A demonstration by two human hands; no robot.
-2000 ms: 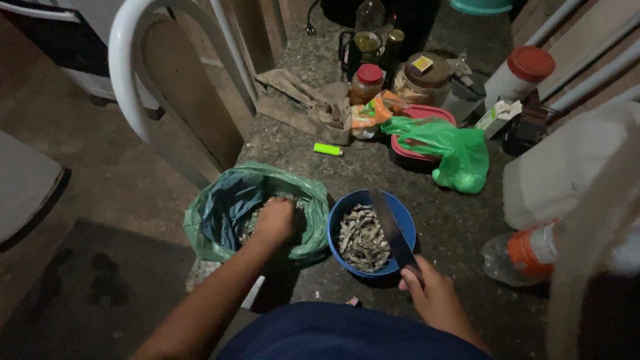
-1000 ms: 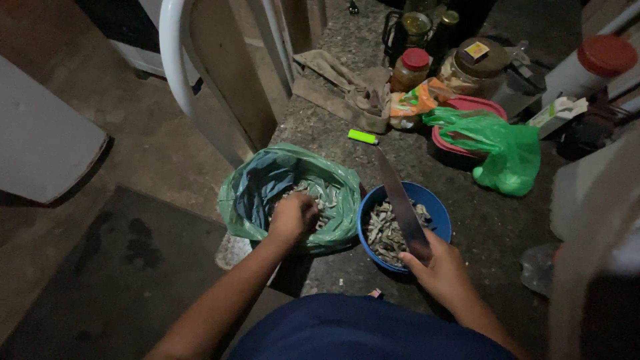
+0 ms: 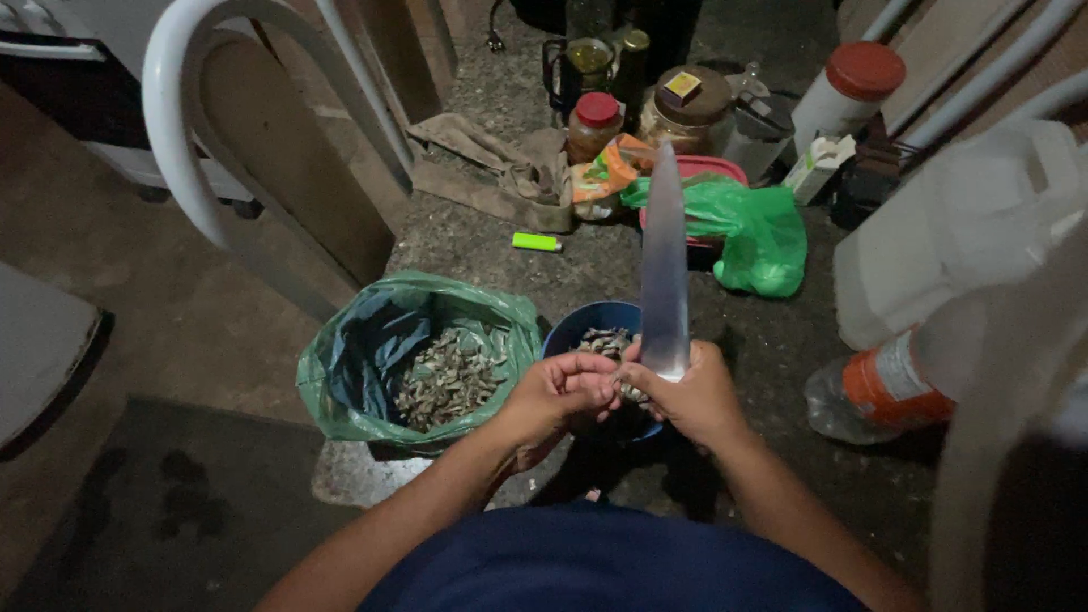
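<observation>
My right hand (image 3: 693,395) grips a large knife (image 3: 665,272), its broad blade pointing up and away from me. Close beside it, over the blue bowl (image 3: 586,321), is my left hand (image 3: 565,395) with curled fingers; something small may be between the fingertips, but I cannot tell. Small dried greyish pieces, perhaps little fish, fill part of the bowl (image 3: 608,342), which the hands partly hide. To the left stands a wide-mouthed green plastic bag (image 3: 327,387) with a dark blue lining, holding a heap of similar pieces (image 3: 450,378).
A lime-green lighter (image 3: 536,243) lies beyond the bowl, near a crumpled cloth (image 3: 501,174). Behind are a red-lidded jar (image 3: 595,123), a matchbox (image 3: 682,87) on a larger jar, and a green plastic bag (image 3: 761,234). A white jug (image 3: 943,221) and plastic bottle (image 3: 884,391) stand right.
My left hand has left the green bag and come over the blue bowl, beside my right hand. The knife blade, earlier slanting across the bowl, now points upright in view.
</observation>
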